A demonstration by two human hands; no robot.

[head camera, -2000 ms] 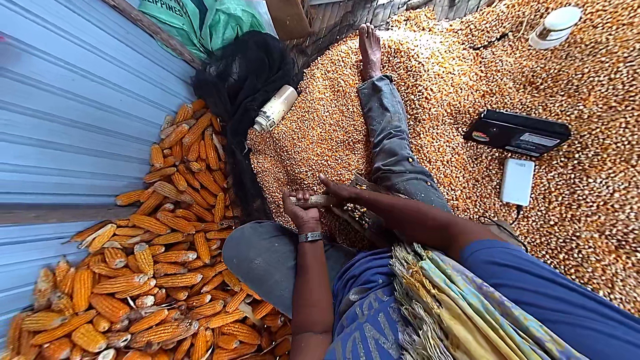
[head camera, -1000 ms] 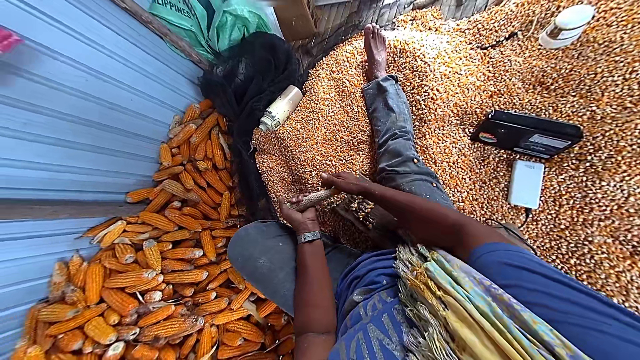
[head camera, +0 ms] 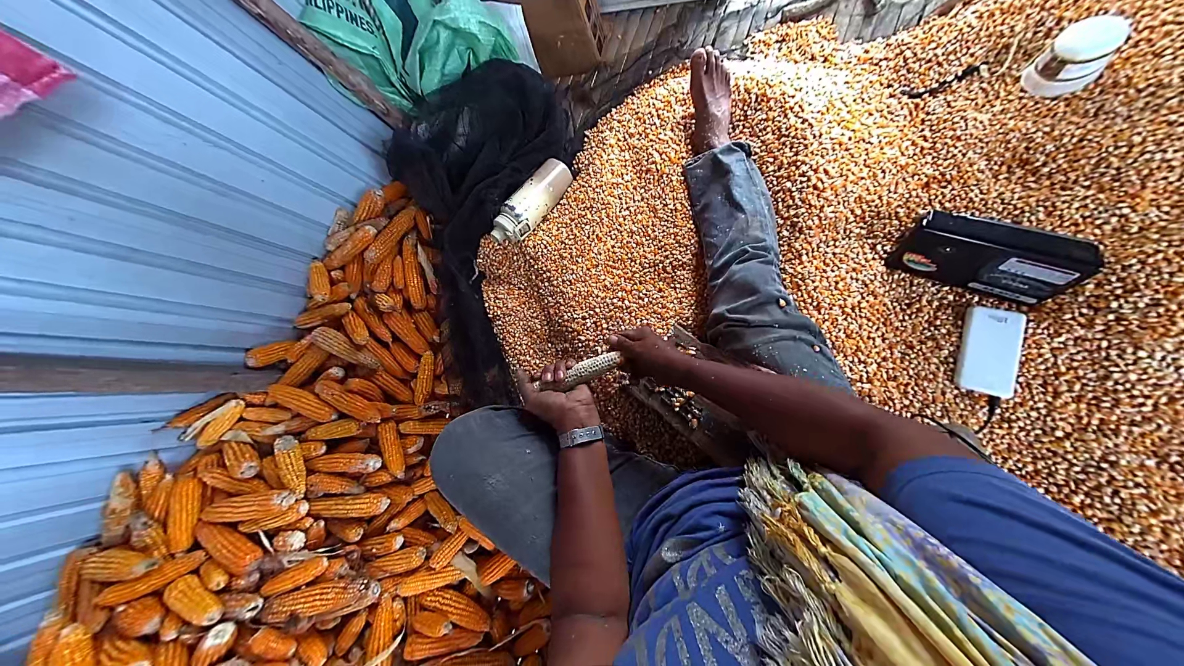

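Observation:
A pale, mostly bare corn cob is held between my two hands above the loose corn kernels. My left hand, with a watch at its wrist, grips the cob's lower left end. At the other end, my right hand has its fingers closed around the tip. Just below my right hand, a wooden board with some kernels on it lies between my legs. A heap of unshelled orange corn cobs spreads to the left of my bent knee.
A cream bottle lies at the edge of a black net. On the kernels at right are a black device, a white power bank with a cable, and a white-lidded jar. A corrugated metal wall stands at left.
Two seconds ago my hands were closer together over the cob. They are now slightly apart, and more of the pale cob shows between them.

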